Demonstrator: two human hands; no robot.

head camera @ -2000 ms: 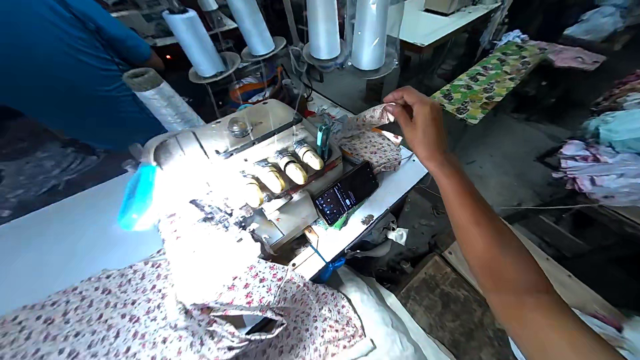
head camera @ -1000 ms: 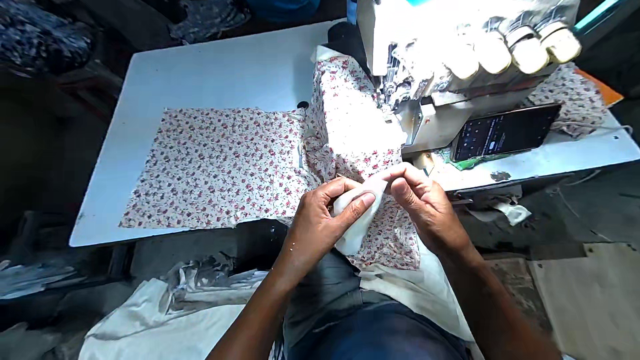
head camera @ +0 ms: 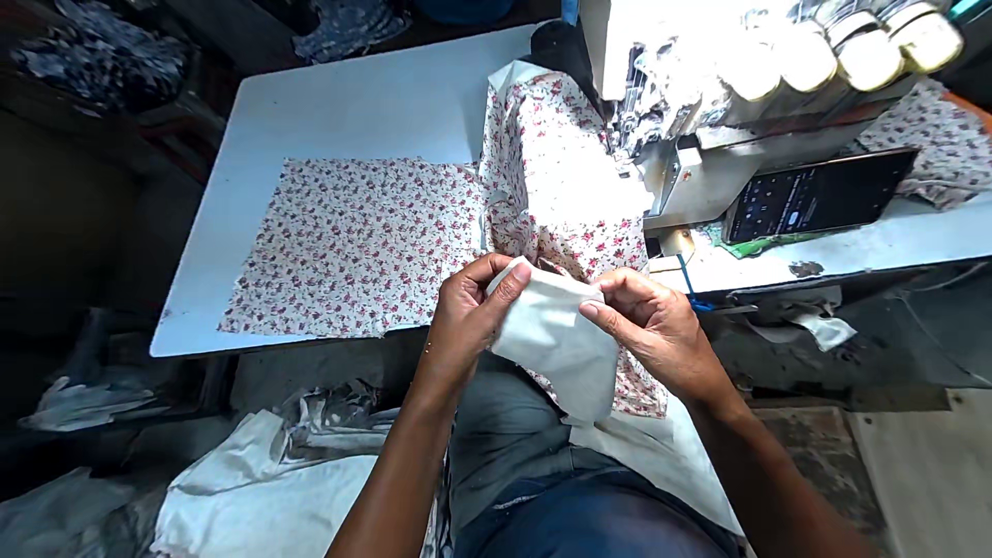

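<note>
My left hand (head camera: 482, 304) and my right hand (head camera: 647, 325) pinch the upper edge of a plain white fabric piece (head camera: 558, 341) between thumbs and fingers, above my lap. Behind it, floral-print fabric (head camera: 562, 167) runs up to the needle area of a sewing machine (head camera: 697, 170) and hangs over the table edge. To its left a flat panel of the same floral fabric (head camera: 364, 240) lies on the white table (head camera: 333, 108). Glare hides part of the machine and the fabric near the needles.
A smartphone (head camera: 821, 194) leans beside the machine on the right, with a floral scrap (head camera: 934, 143) behind it. White cloth (head camera: 263, 496) is heaped at lower left. Dark patterned fabric (head camera: 108, 58) lies at upper left. A blue tie (head camera: 690, 287) hangs at the table's front edge.
Two seconds ago my right hand was reaching to floral fabric beyond the machine; now both hands hold the white piece. Since one second ago its edge has been spread wider. The view has swung considerably.
</note>
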